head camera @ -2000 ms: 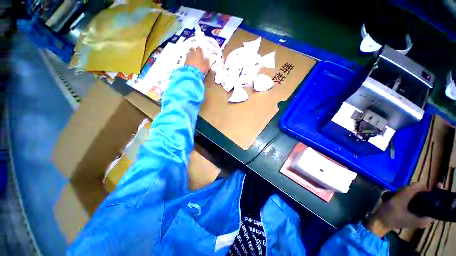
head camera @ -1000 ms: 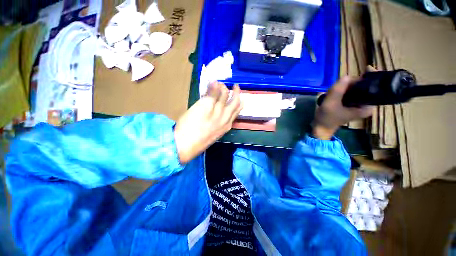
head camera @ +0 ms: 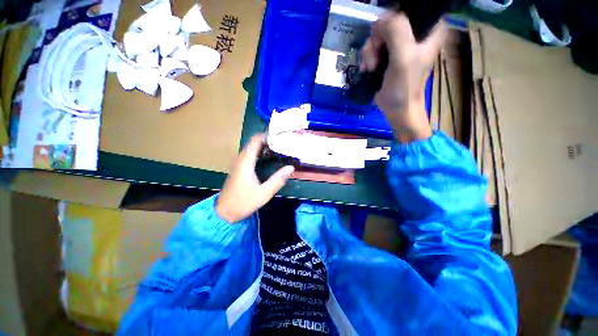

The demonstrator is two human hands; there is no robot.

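Observation:
My left hand [head camera: 252, 180] holds the left end of white plastic parts [head camera: 288, 128] at the white jig [head camera: 334, 152], which sits on a reddish-brown base plate [head camera: 321, 174] at the bench edge. My right hand [head camera: 403, 72] is raised over the screw feeder [head camera: 351, 29] and grips the black electric screwdriver [head camera: 426, 13], cut off by the top edge. The driver's tip is hard to make out near the feeder's front. The feeder stands in the blue tray [head camera: 283, 65].
White pointed pieces [head camera: 176, 94] are piled on a cardboard sheet [head camera: 180, 134]. Curved white strips [head camera: 49, 72] lie on printed paper [head camera: 85, 134] at far left. Stacked cardboard [head camera: 538, 138] stands at right. White frames [head camera: 552, 29] show at top right. An open box with yellow wrapping [head camera: 98, 262] is below.
My left hand went from the pile to the jig, bringing white parts. My right hand raised the screwdriver from the right side to the feeder. The view has shifted.

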